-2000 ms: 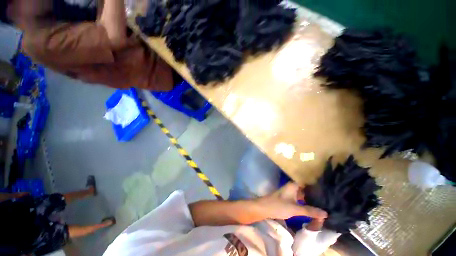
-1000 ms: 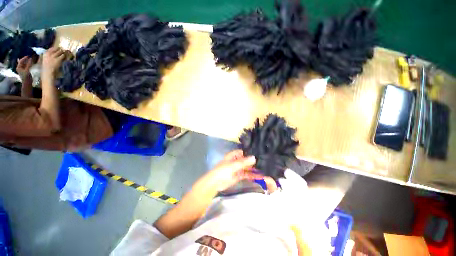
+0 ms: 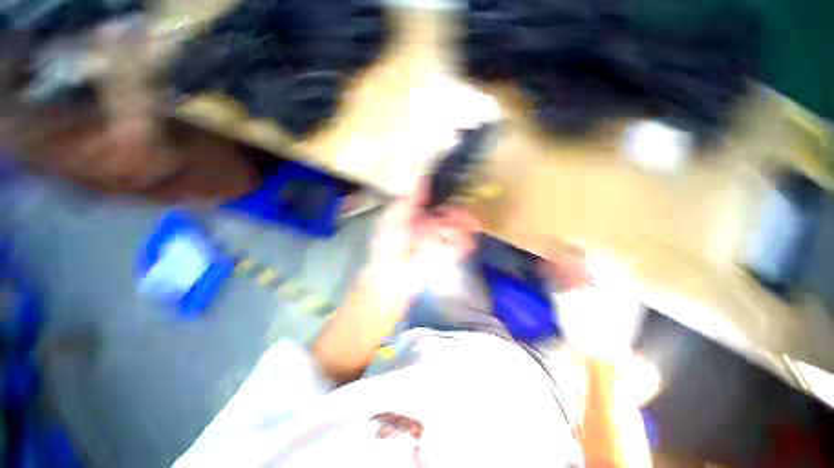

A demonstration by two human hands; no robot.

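Observation:
The frame is blurred. My left hand [image 3: 425, 236] is bare and raised at the bench's front edge. It holds a black spiky hair piece [image 3: 459, 164], whose dark body stands above my fingers over the bench. My right hand [image 3: 590, 297], in a white glove with bare fingertips, is lower and to the right, apart from the piece. Its fingers are too blurred to show whether it holds anything. A white glue bottle [image 3: 658, 146] lies on the bench beside a large black heap [image 3: 604, 64].
Another black heap [image 3: 274, 69] lies on the bench [image 3: 622, 206] at the left, near a seated person in brown [image 3: 137, 160]. A smartphone [image 3: 775, 228] is at the right. A blue tub [image 3: 187, 265] with white contents stands on the floor near black-and-yellow tape.
The view has swung and blurred. My left hand and the hair piece have moved up and away from my right hand, which was beside the piece before and is now apart at the right.

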